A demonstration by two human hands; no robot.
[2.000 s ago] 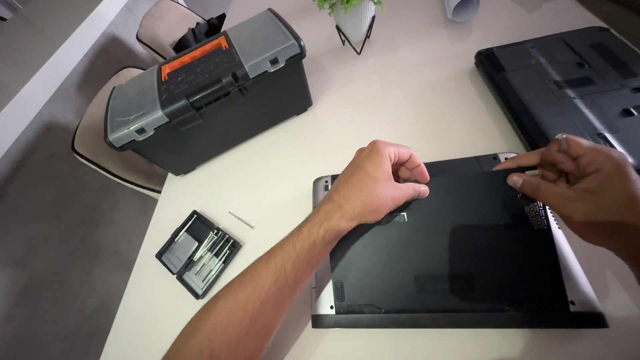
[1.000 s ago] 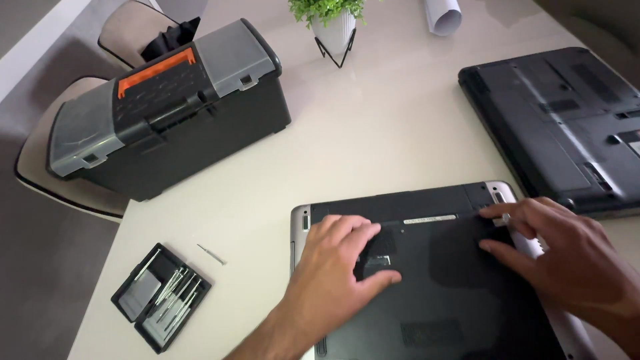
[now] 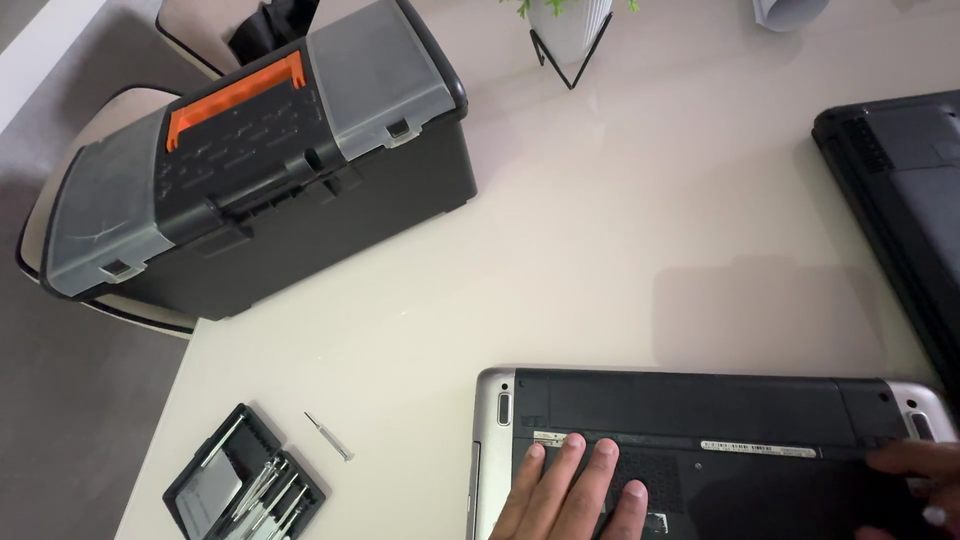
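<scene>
A laptop point(image 3: 615, 409) lies upside down at the lower right, its black base facing up between silver edges. My left hand point(image 3: 577, 499) rests flat on the base at its left part, fingers spread and holding nothing. At the right edge of the view my right hand point(image 3: 919, 480) touches the base near the silver corner; it is partly cut off and in shadow, so its grip does not show. A small precision screwdriver point(image 3: 328, 436) lies on the table, left of the laptop. Beside it is an open black case point(image 3: 202, 457) of small screwdrivers.
A black toolbox point(image 3: 337, 232) with an orange handle stands at the upper left table edge, chairs behind it. A second black laptop point(image 3: 900, 187) lies at the right. A potted plant point(image 3: 570, 34) on a wire stand and a rolled paper point(image 3: 791, 11) are at the back.
My left hand has gone from pinched fingers near the laptop's upper edge to lying spread on the base. My right hand stays by the right corner. The view has shifted, with the laptop now lower.
</scene>
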